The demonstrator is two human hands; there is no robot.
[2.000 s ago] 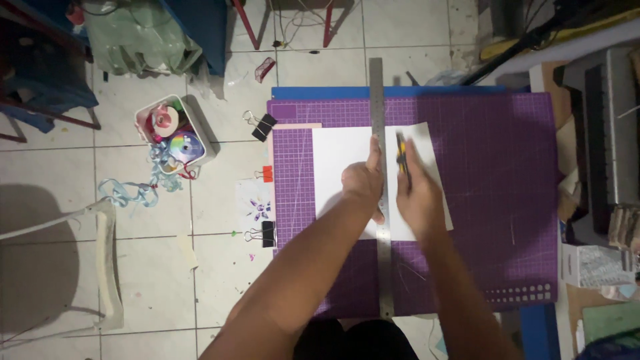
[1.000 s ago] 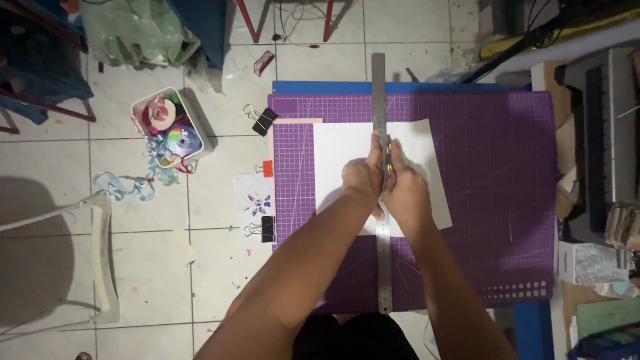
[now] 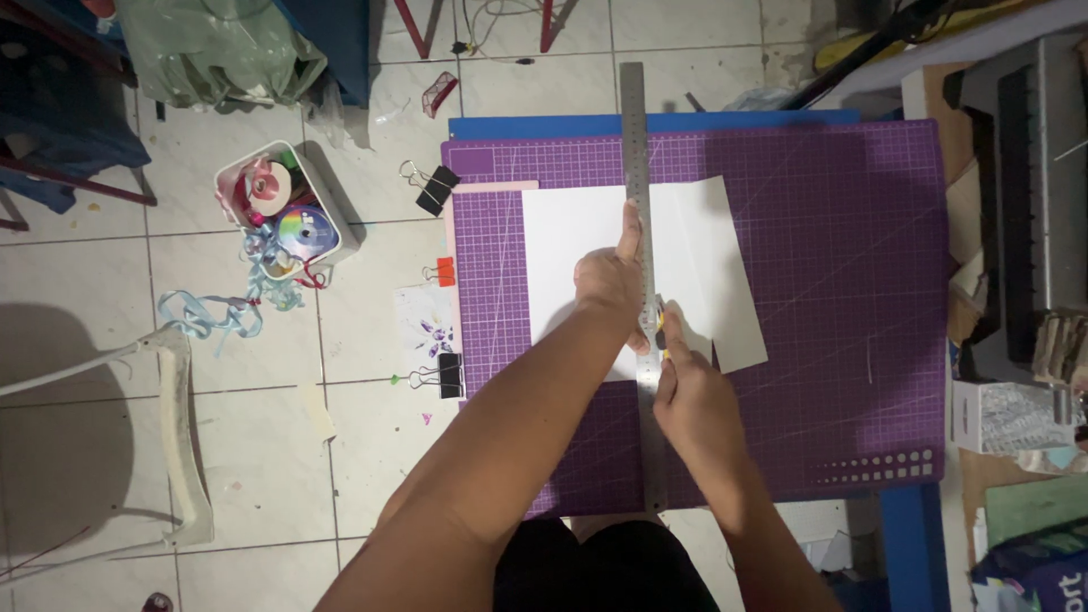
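White paper [image 3: 578, 229] lies on a purple gridded cutting mat [image 3: 816, 255], with a long steel ruler [image 3: 634, 127] across it from far to near. My left hand [image 3: 610, 280] presses on the ruler's left side, index finger pointing along it and thumb lower down. Gripped in my right hand [image 3: 697, 391] is a yellow and black utility knife [image 3: 662, 327], its tip against the ruler's right edge. The paper right of the ruler sits at a slant, and a narrow dark gap shows near its lower edge.
Black binder clips [image 3: 438, 190] and a red one [image 3: 445, 271] grip the mat's left edge. On the tiled floor stands a white basket [image 3: 344, 234] of ribbon rolls, with loose blue ribbon [image 3: 204, 314] beside it. A boxy grey machine [image 3: 1024, 195] is at the right.
My right hand with the knife has moved down along the ruler toward my body. My left hand still holds the ruler in place. The gap in the paper's lower part now shows.
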